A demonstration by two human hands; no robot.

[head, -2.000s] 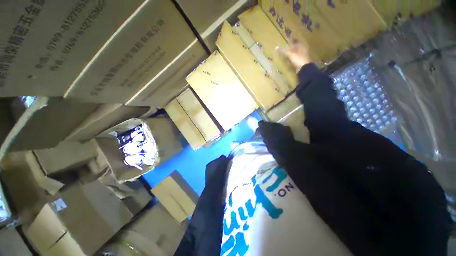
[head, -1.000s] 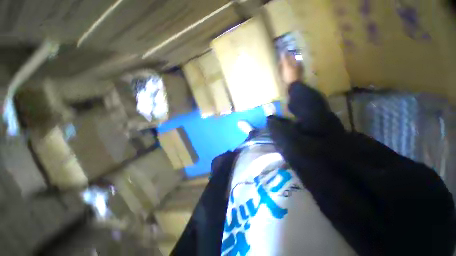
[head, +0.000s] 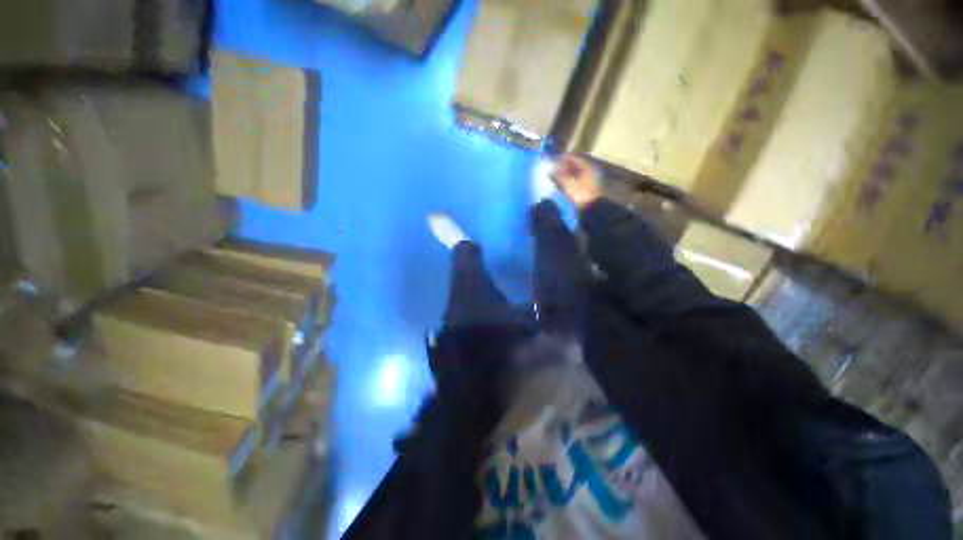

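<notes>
My right hand [head: 576,178], bare at the end of a dark sleeve, is at the upper middle, beside my white shoe in the picture. Its fingers look bent, but blur hides whether it holds anything. Close to it are the edges of a brown carton [head: 528,58] and a large tan carton with dark print [head: 729,100]. I cannot tell whether the hand touches either. My left hand is not in view; only a dark sleeve shows at the lower left of my body.
Brown cartons [head: 190,343] are stacked at the lower left. A single carton [head: 264,132] stands on the blue floor [head: 370,158] at the upper left. Wrinkled clear wrapping [head: 834,327] lies at the right. My legs and white shoes are on the floor in the middle.
The view has swung, showing more blue floor and the left carton stack. My right hand has come away from the carton tops on the right and is now lower, near my shoes in the picture.
</notes>
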